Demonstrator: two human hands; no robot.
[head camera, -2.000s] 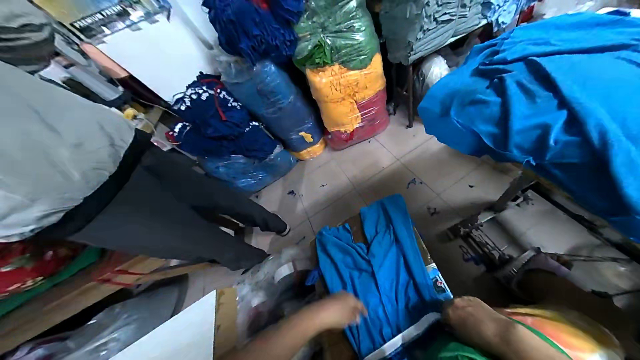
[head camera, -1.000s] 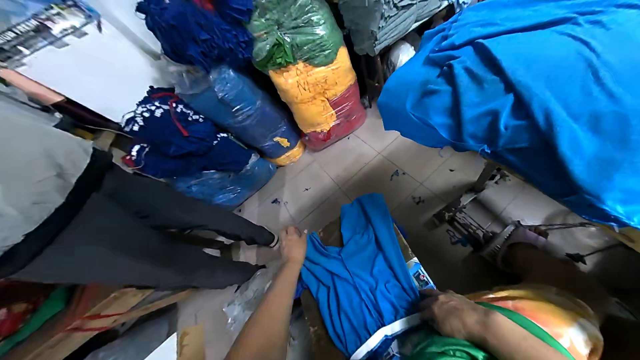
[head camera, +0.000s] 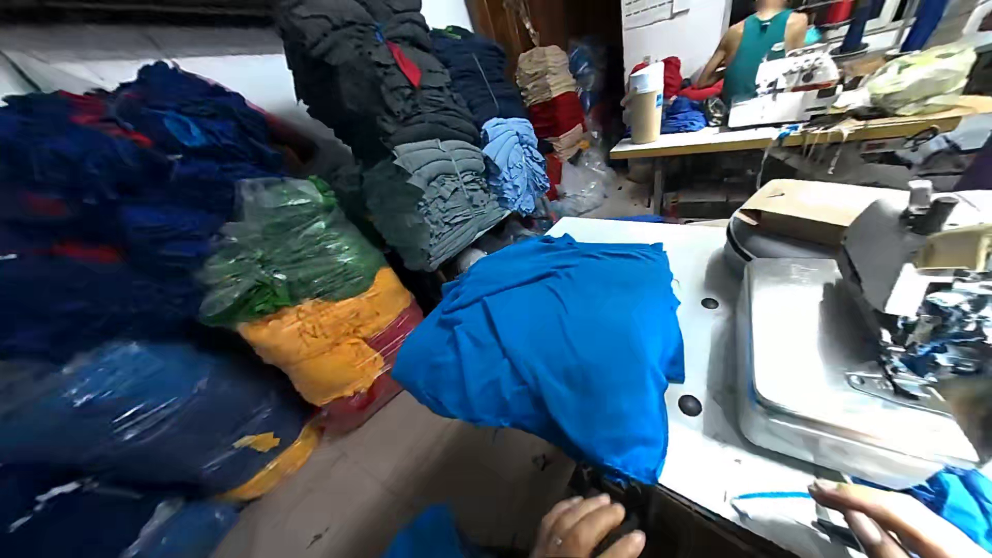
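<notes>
A pile of blue fabric (head camera: 554, 349) hangs over the left edge of a white sewing table (head camera: 697, 465). Below the pile, near the table's edge, is my left hand (head camera: 585, 531), fingers spread, with a bit of blue cloth (head camera: 434, 535) to its left. At the lower right, my right hand (head camera: 876, 515) is over the table, fingers and thumb near a dark, thin tool (head camera: 837, 535); whether it grips the tool I cannot tell. A blue strip (head camera: 775, 494) lies beside it. More blue fabric (head camera: 961, 504) sits beyond this hand, below the sewing machine (head camera: 837, 356).
Plastic-wrapped bundles of green (head camera: 294, 240) and orange cloth (head camera: 325, 333) stand on the floor at the left. Grey garment stacks (head camera: 449, 186) lean behind. Navy garments (head camera: 139, 194) fill the far left. Across the room, a person (head camera: 756, 54) sits at another sewing machine (head camera: 798, 81).
The view has swung up and right, to the sewing table. Both hands were at the blue garment low in front; now the right hand is over the table and the left is below its edge.
</notes>
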